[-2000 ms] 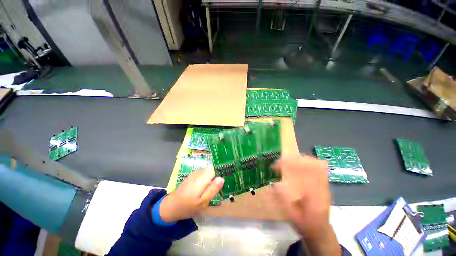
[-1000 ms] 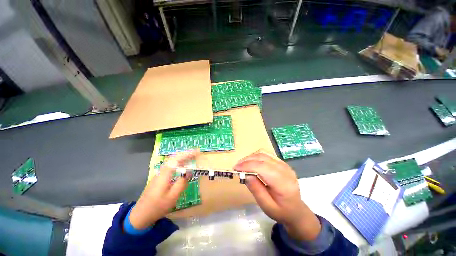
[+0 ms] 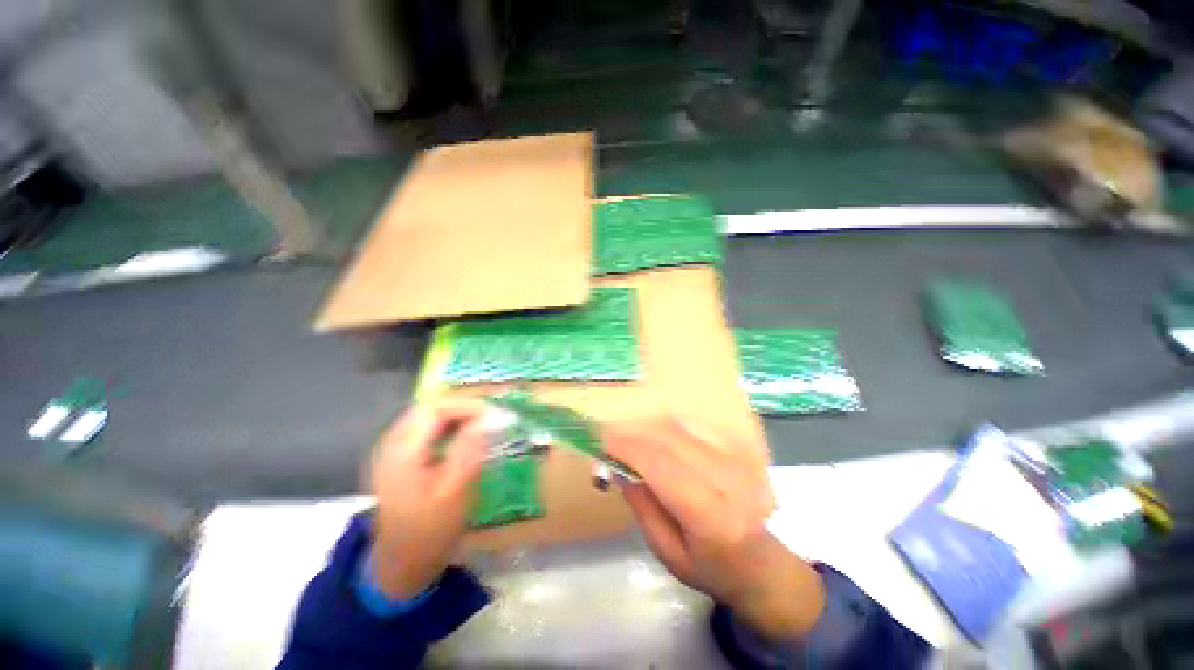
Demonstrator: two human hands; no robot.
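A green PCB panel (image 3: 557, 425) is held in front of me, tilted and seen nearly edge-on, blurred. My left hand (image 3: 426, 484) is at its left end, fingers towards the edge. My right hand (image 3: 694, 497) grips its right end, with a small dark part showing by the fingers. Beneath lies a tan cardboard sheet (image 3: 687, 340) with a green board (image 3: 550, 343) on it and another (image 3: 507, 493) partly hidden behind the held panel.
A tilted cardboard sheet (image 3: 478, 229) stands raised at the back left, another board (image 3: 655, 233) beside it. Boards lie on the dark conveyor (image 3: 877, 295) to the right and far left. A blue tray (image 3: 962, 556) with a white sheet lies at right, a yellow-handled tool (image 3: 1155, 508) beyond.
Since one second ago, the held panel has tipped from edge-on so some of its green face shows. Earlier, two seconds ago, its face was towards me. The whole view has also shifted.
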